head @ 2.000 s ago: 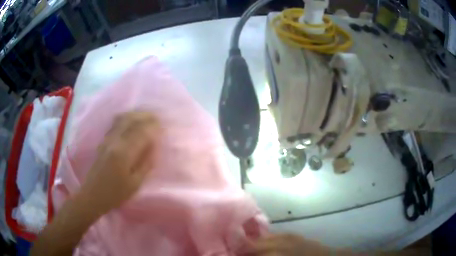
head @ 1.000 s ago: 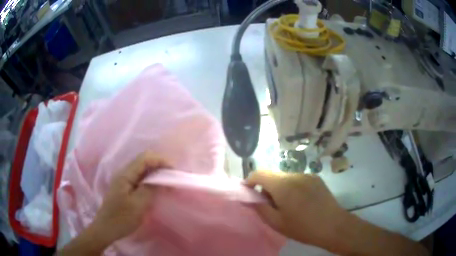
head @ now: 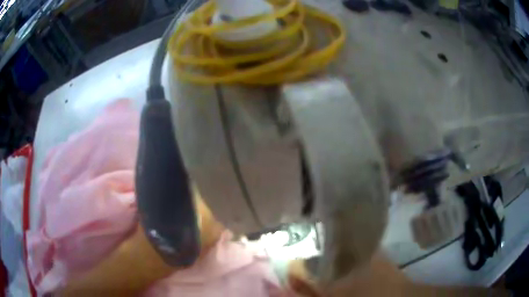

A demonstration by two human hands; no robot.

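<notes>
The pink garment lies bunched on the white table left of the machine and runs under the machine head. My left hand is on the cloth by the bright needle area, partly hidden behind the dark grey lamp. My right hand is at the bottom, right of the needle area, partly covered by the machine head and blurred. Its fingertips are near the edge of the pink cloth. Neither hand's grip can be made out. The needle and presser foot are mostly hidden by the head.
The red tray with white pieces is cut off at the left edge. Yellow cord loops around the white post on top of the machine. Black-handled scissors lie on the table at the right. The lamp hangs close in front.
The view has moved much closer to the machine head. The pink garment, held up between both hands earlier, now reaches under the head, with my hands on either side of the needle area.
</notes>
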